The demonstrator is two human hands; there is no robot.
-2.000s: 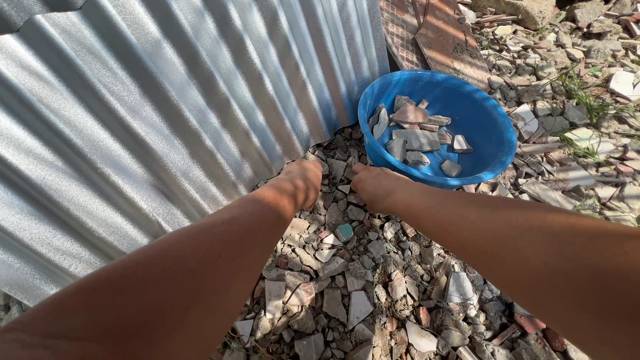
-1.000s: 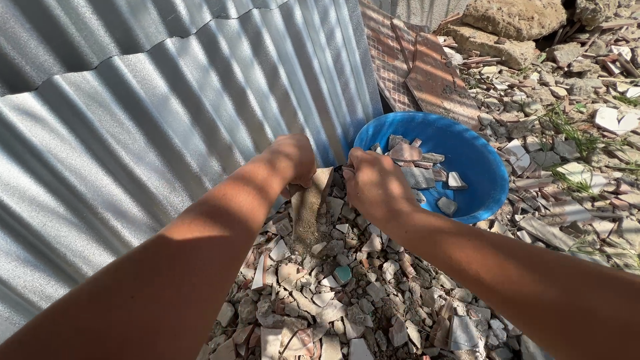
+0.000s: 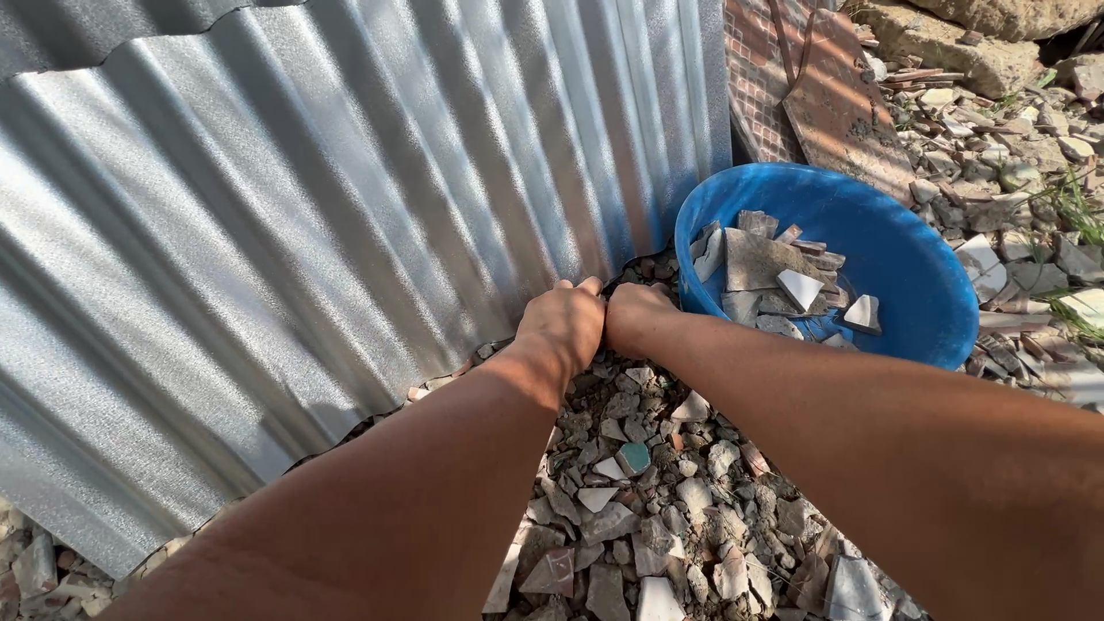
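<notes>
My left hand (image 3: 565, 321) is down at the rubble beside the foot of the corrugated metal sheet (image 3: 405, 198), its fingers mostly hidden. Right against it, my right hand (image 3: 636, 317) reaches to the same spot, close to the left wall of a blue plastic basin (image 3: 914, 259). Whether either hand grips a piece cannot be seen. Inside the basin lie several broken tile pieces, among them a large grey-brown one (image 3: 755, 259) and a white one (image 3: 799, 289). A green-faced fragment (image 3: 634, 459) rests on the rubble (image 3: 612, 522) below my hands.
Reddish patterned panels (image 3: 832, 112) lie behind the basin beside the metal sheet. Large stones (image 3: 957, 47) sit at the upper right. Broken tile and rubble (image 3: 1026, 181) spread right of the basin, with tufts of grass (image 3: 1074, 207).
A flat brown piece that was at my left hand one second ago is no longer there, and a large similar piece now lies in the basin. Both hands are again close together at the sheet's foot.
</notes>
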